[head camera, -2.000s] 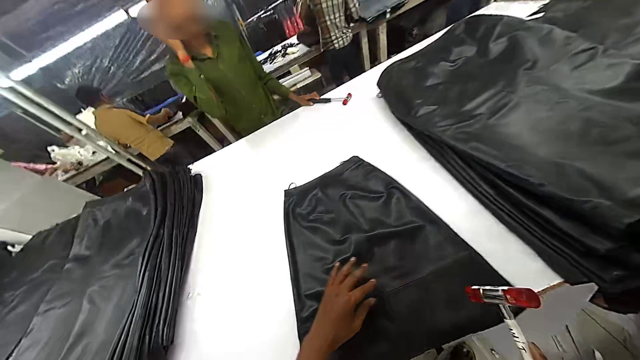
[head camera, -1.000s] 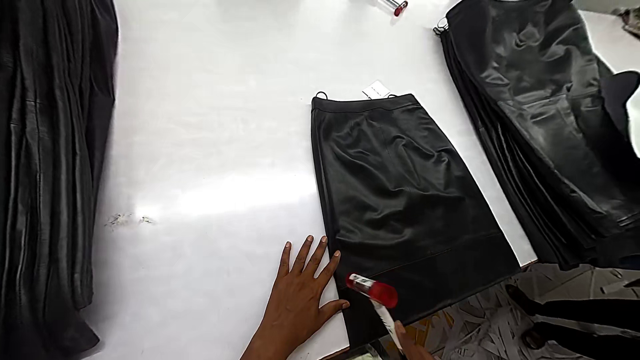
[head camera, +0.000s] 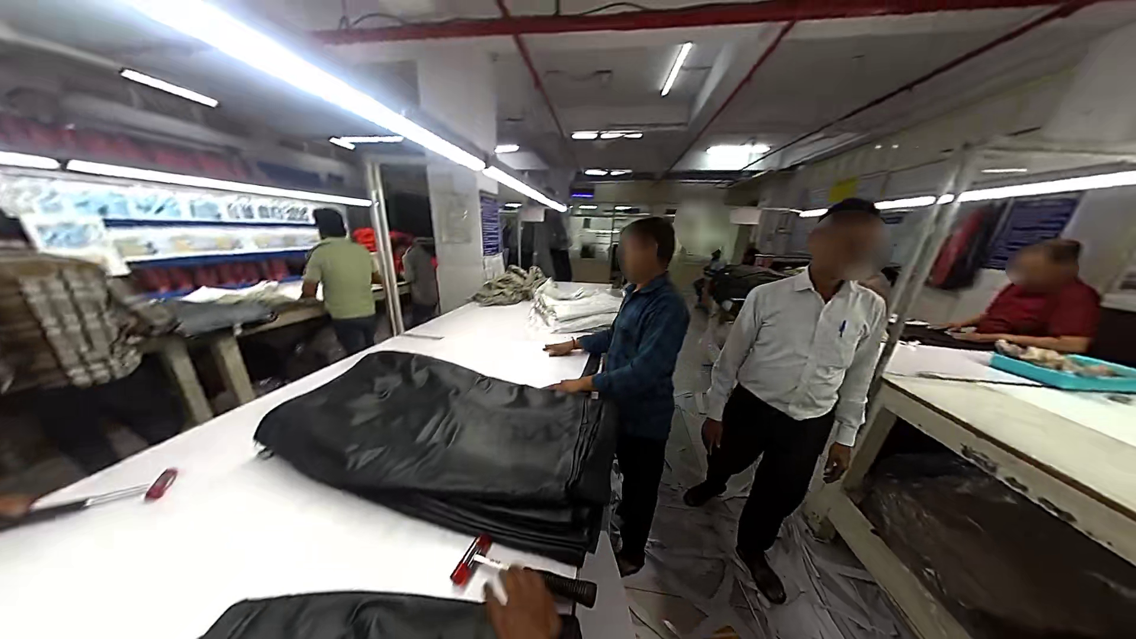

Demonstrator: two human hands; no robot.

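My right hand (head camera: 524,607) is at the bottom centre, its fingers around a red-headed mallet (head camera: 475,561) where the metal shaft meets the black grip. The mallet lies sideways over the white tabletop, its head to the left. Just below it is a black, shiny garment (head camera: 355,618), cut off by the bottom of the view. Beyond the mallet, a thick stack of black, leather-like garments (head camera: 444,435) covers the middle of the table. My left hand is out of view.
At the left edge, another person's hand (head camera: 13,506) holds a second red-headed mallet (head camera: 160,485). A person in a blue shirt (head camera: 641,355) touches the table beyond the stack. Another in a white shirt (head camera: 803,346) stands in the aisle, among paper scraps. A worktable (head camera: 1021,426) stands at right.
The view has swung up and to the right. My left hand, earlier on the black skirt, has left the view. The mallet is in my right hand in the earlier frames too.
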